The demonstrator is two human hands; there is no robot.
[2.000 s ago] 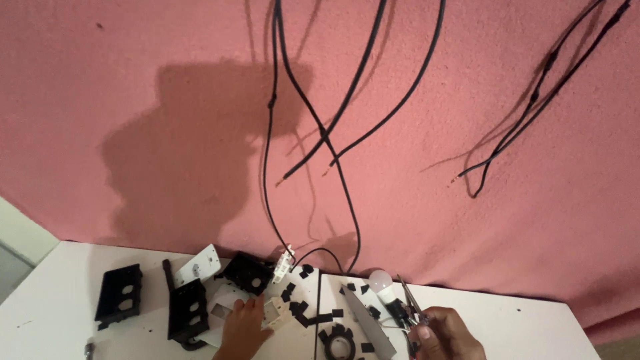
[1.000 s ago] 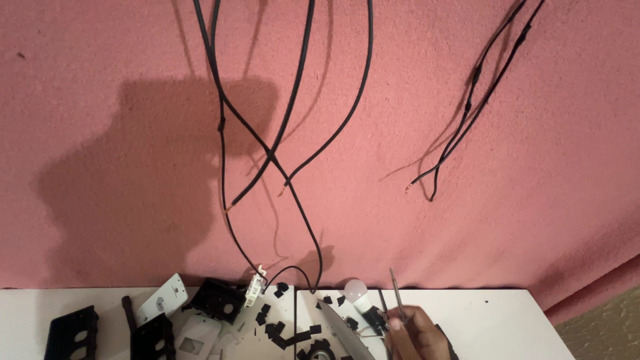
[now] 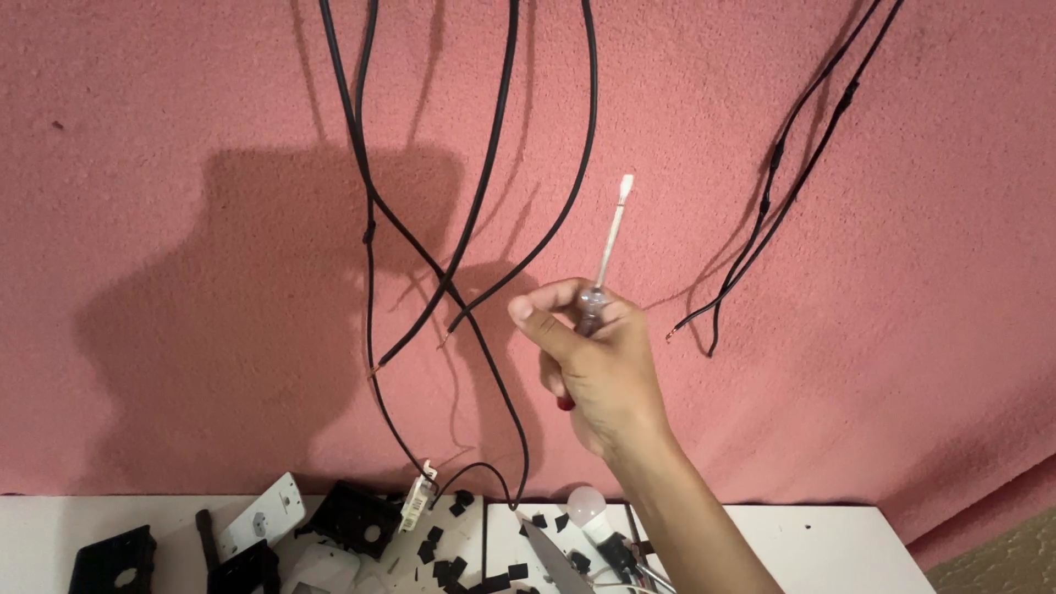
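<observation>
My right hand (image 3: 598,363) is raised before the pink wall, closed round the clear handle of a flat-blade screwdriver (image 3: 610,243), its tip pointing up. Left of it hang black electrical cables (image 3: 487,177) with bare copper ends. A thinner black wire (image 3: 371,330) runs down to a small white terminal or switch part (image 3: 419,498) at the table's back edge. More black wires (image 3: 763,223) with a stripped end hang to the right. My left hand is out of view.
On the white table (image 3: 825,544) lie black electrical boxes (image 3: 114,561), a white socket plate (image 3: 266,516), a light bulb (image 3: 587,505) in a holder, a knife blade (image 3: 551,554) and black tape scraps (image 3: 450,569). A pink wall (image 3: 247,66) rises behind.
My right hand has risen from the tools at the table's right and now holds the screwdriver up. My left hand, over the table two seconds ago, has left the view.
</observation>
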